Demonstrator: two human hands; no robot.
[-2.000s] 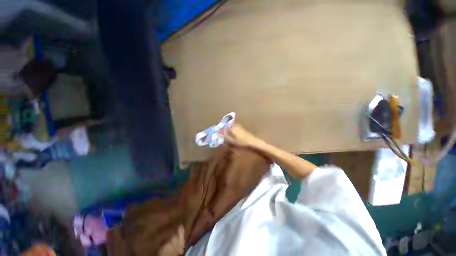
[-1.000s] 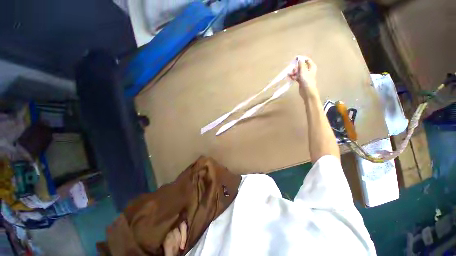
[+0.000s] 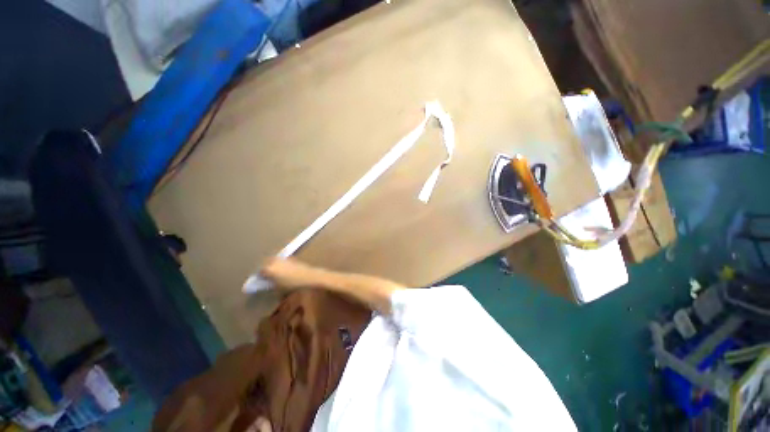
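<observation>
A white fabric strip lies across the tan table, its far end folded over. My right hand is blurred at the strip's near end by the table's lower left edge, with a bit of white at the fingers. Brown garment pieces hang gathered in front of me, against my body, with a small dark mark on them. My left hand is mostly cut off at the bottom edge, against the brown cloth; only a little of it shows.
The iron with its orange handle stands on the right of the table. Its hose runs off to the right. A long blue object lies along the far left edge. A dark padded support stands at left.
My right hand has moved from the far part of the table to its near left edge. The strip now lies stretched along the table. My left hand has gone lower, mostly out of view.
</observation>
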